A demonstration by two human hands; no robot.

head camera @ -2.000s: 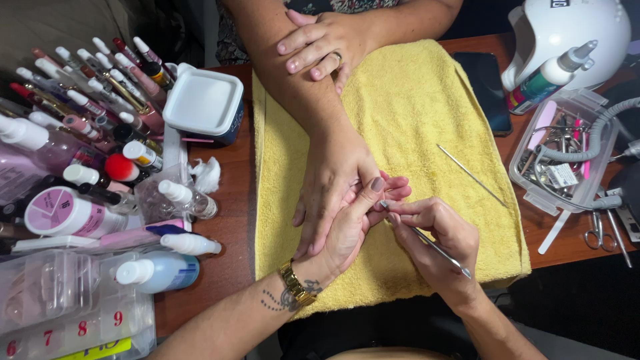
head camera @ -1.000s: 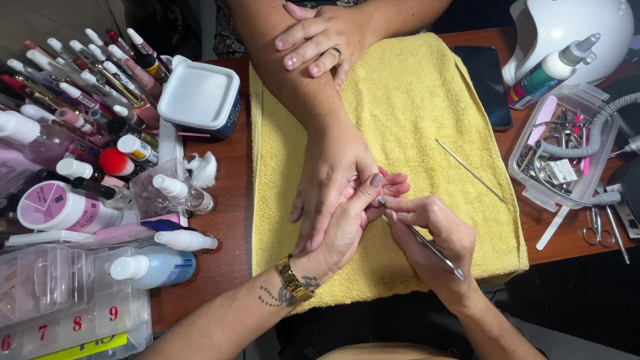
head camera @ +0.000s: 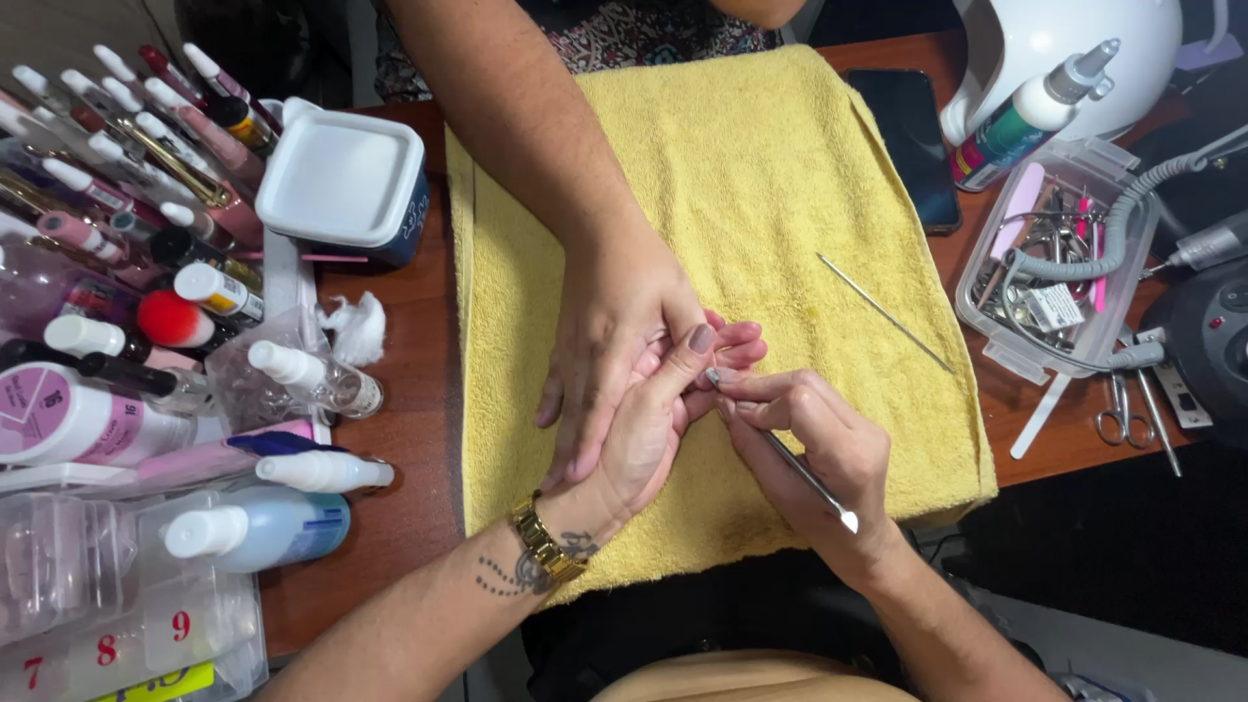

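My left hand, with a gold watch at its wrist, holds another person's hand over a yellow towel. My thumb lies across that hand near its thumb side. My right hand grips a metal cuticle pusher like a pen, its broad end pointing toward me. The tool's working end is close to a fingertip of the held hand; the exact contact is partly hidden by fingers. A thin metal rod lies on the towel right of the hands.
Nail polish bottles, a white-lidded tub, cotton and a blue liquid bottle crowd the left. At right are a phone, a clear box of tools, small scissors and a white nail lamp.
The other person's second hand, which rested on their forearm, has moved out of view. My hands have stayed nearly in place, the pusher still in my right hand.
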